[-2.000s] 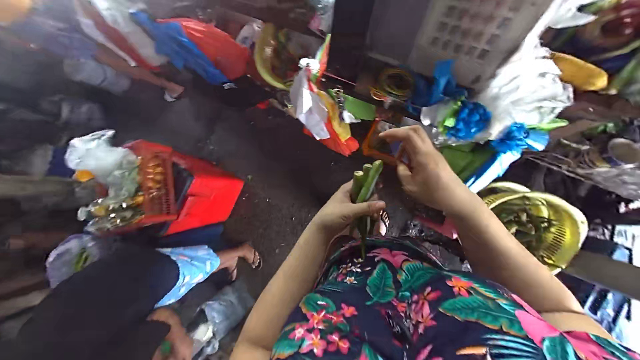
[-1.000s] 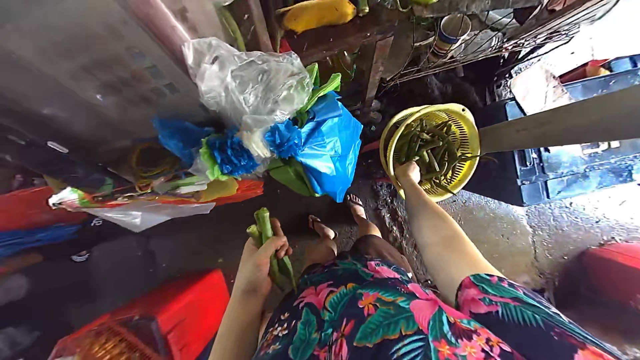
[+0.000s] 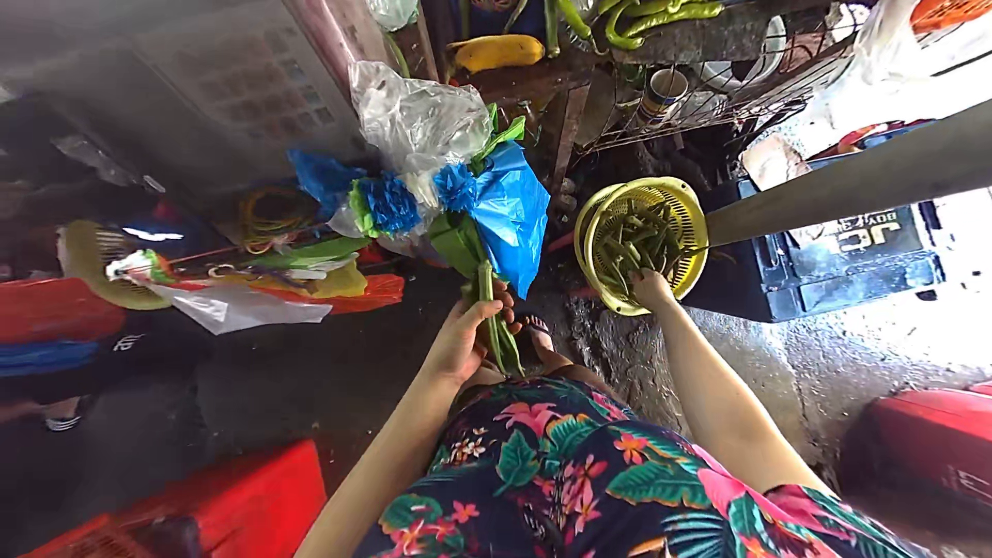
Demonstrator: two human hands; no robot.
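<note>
My left hand (image 3: 465, 337) is closed around a few long green okra pods (image 3: 496, 329), held upright in front of my floral clothing. To the right, my right hand (image 3: 649, 288) reaches into a yellow plastic basket (image 3: 692, 209) at its near side. Many green okra pods (image 3: 635, 236) lie in that basket, and my fingertips are partly hidden among them, so whether they grip any does not show. The basket seems to be stacked with another yellow one. Just beyond my left hand hang blue plastic bags (image 3: 511, 217) and a clear plastic bag (image 3: 422, 116).
A shelf with a yellow vegetable (image 3: 500, 53) and green chili peppers (image 3: 666, 19) runs along the top. A grey pole (image 3: 845, 182) slants over a dark blue crate (image 3: 852, 271) at right. Red containers (image 3: 256, 496) stand at lower left. Another person's foot (image 3: 62, 415) shows at far left.
The view has swung strongly toward the basket. My right hand, near the okra in my left hand two seconds ago, is now in the yellow basket. My left hand still holds its okra.
</note>
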